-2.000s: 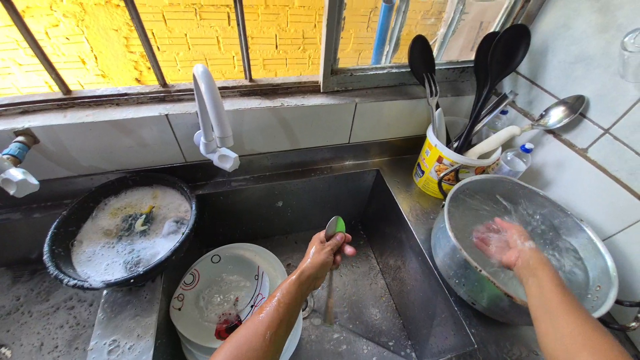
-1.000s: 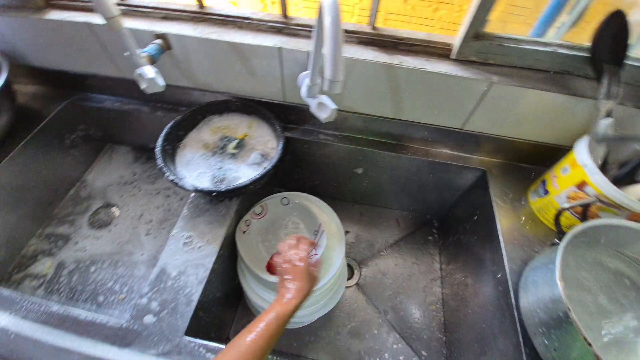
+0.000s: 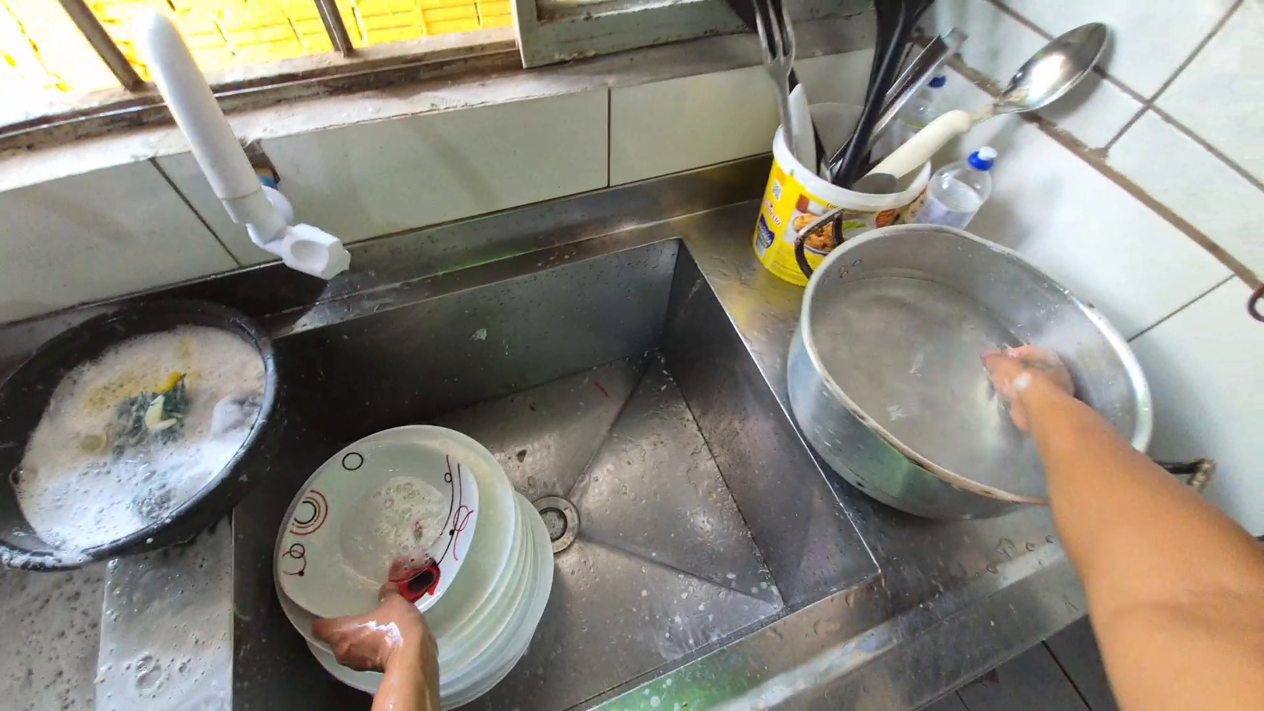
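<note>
A stack of glass plates (image 3: 528, 592) sits at the left of the steel sink basin, topped by a white plate (image 3: 331, 563) with red and black circles. My left hand (image 3: 370, 632) is at that plate's near edge, its fingertips by a small dark red item (image 3: 415, 581); whether it grips either cannot be told. At the right stands a large aluminium pot (image 3: 879, 434) holding cloudy water. My right hand (image 3: 1027, 380) reaches into it near its right wall, fingers partly in the water; what they hold, if anything, is hidden.
A black basin (image 3: 252, 454) of suds with a scouring pad (image 3: 153, 410) stands left, near a white faucet (image 3: 202, 128). Behind the pot are a yellow tub (image 3: 780, 222) of utensils, including a large metal spoon (image 3: 1057, 69), and a small bottle (image 3: 958, 188). The drain (image 3: 556, 521) lies beside the plates.
My left hand, holding a small green-faced item over the sink two seconds ago, is now at the plates. My right hand, out of view one second ago, is in the pot. The view has swung right since then.
</note>
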